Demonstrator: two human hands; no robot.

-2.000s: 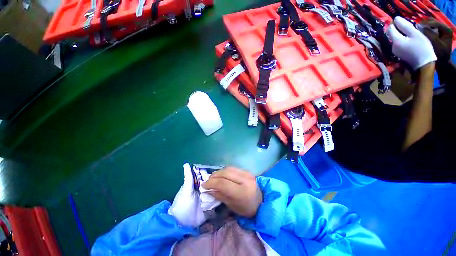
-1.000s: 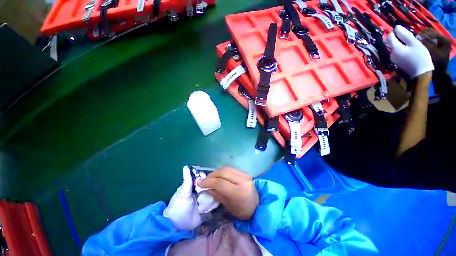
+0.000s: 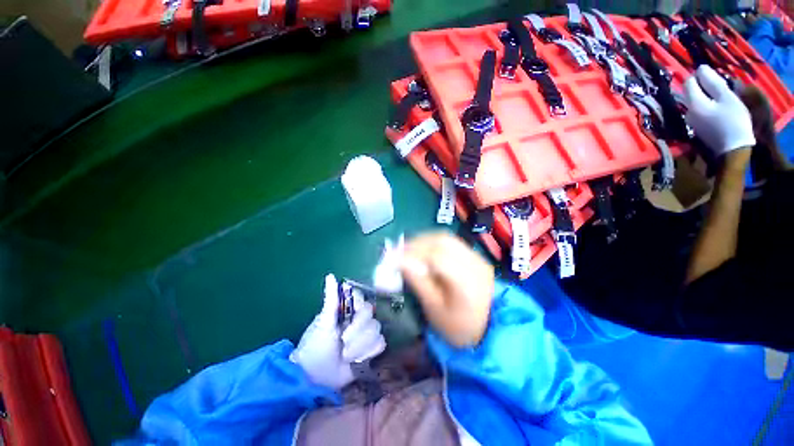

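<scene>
My left hand (image 3: 338, 342), in a white glove, holds a wristwatch (image 3: 346, 303) edge-on between thumb and fingers, low in the middle of the view. A dark strap hangs below the glove, and a thin strap end sticks out to the right. My right hand (image 3: 453, 283) looks bare and is blurred. It pinches a small crumpled white cloth (image 3: 388, 266) up and to the right of the watch, apart from the case. The watch's dial cannot be made out.
A white bottle (image 3: 367, 193) stands on the green bench (image 3: 235, 253). Stacked red trays (image 3: 544, 158) with watches are at right, another red tray (image 3: 235, 26) at far left, and a red tray (image 3: 39, 392) at lower left. A co-worker's gloved hand (image 3: 716, 111) reaches over the right tray.
My right hand has lifted off the watch with the cloth, moving up and to the right. My left hand still holds the watch, now less covered. The view has shifted slightly.
</scene>
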